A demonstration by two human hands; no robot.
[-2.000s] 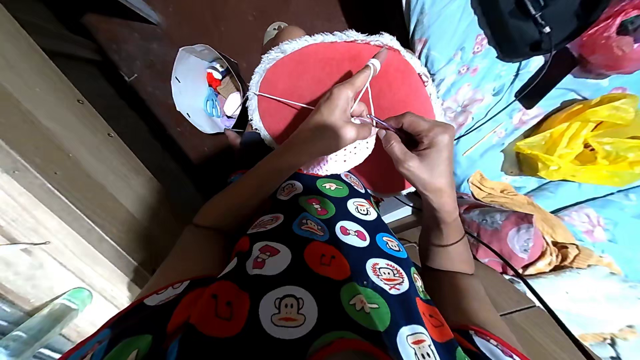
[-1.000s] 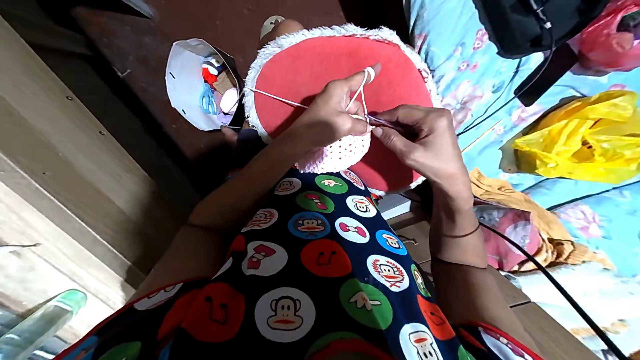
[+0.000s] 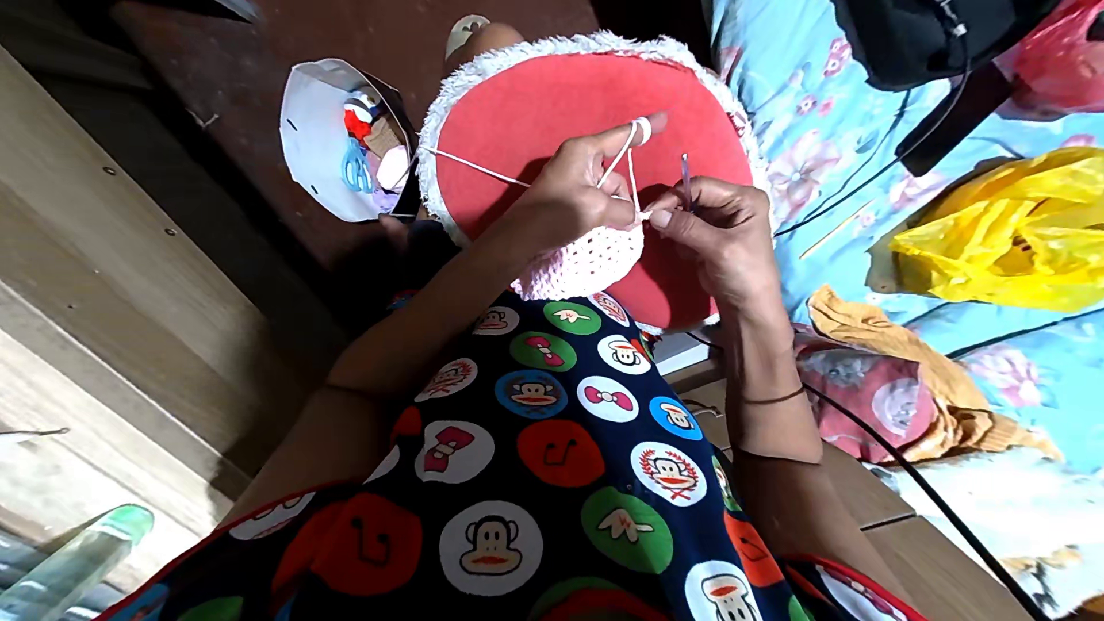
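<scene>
A pale pink crocheted piece (image 3: pixel 595 261) hangs below my left hand (image 3: pixel 586 185), which pinches its upper edge. White yarn (image 3: pixel 479 167) runs in from the left and loops around my raised left index finger. My right hand (image 3: pixel 720 233) holds a crochet hook (image 3: pixel 686 177), its tip pointing up, away from the stitches. The right thumb and a finger meet the yarn at the edge of the piece. Behind both hands lies a round red cushion (image 3: pixel 569 95) with a fluffy white rim.
A white container (image 3: pixel 315 147) with blue-handled scissors (image 3: pixel 355 168) and yarn stands at left. At right, a yellow plastic bag (image 3: pixel 1018 233), an orange cloth (image 3: pixel 931 371) and a black bag (image 3: pixel 940 34) lie on floral bedding. A black cable (image 3: pixel 914 474) passes beside my right forearm.
The hook has turned upright, off the stitches, and my right fingers have shifted to the edge of the crocheted piece. My left hand keeps the yarn looped on its index finger.
</scene>
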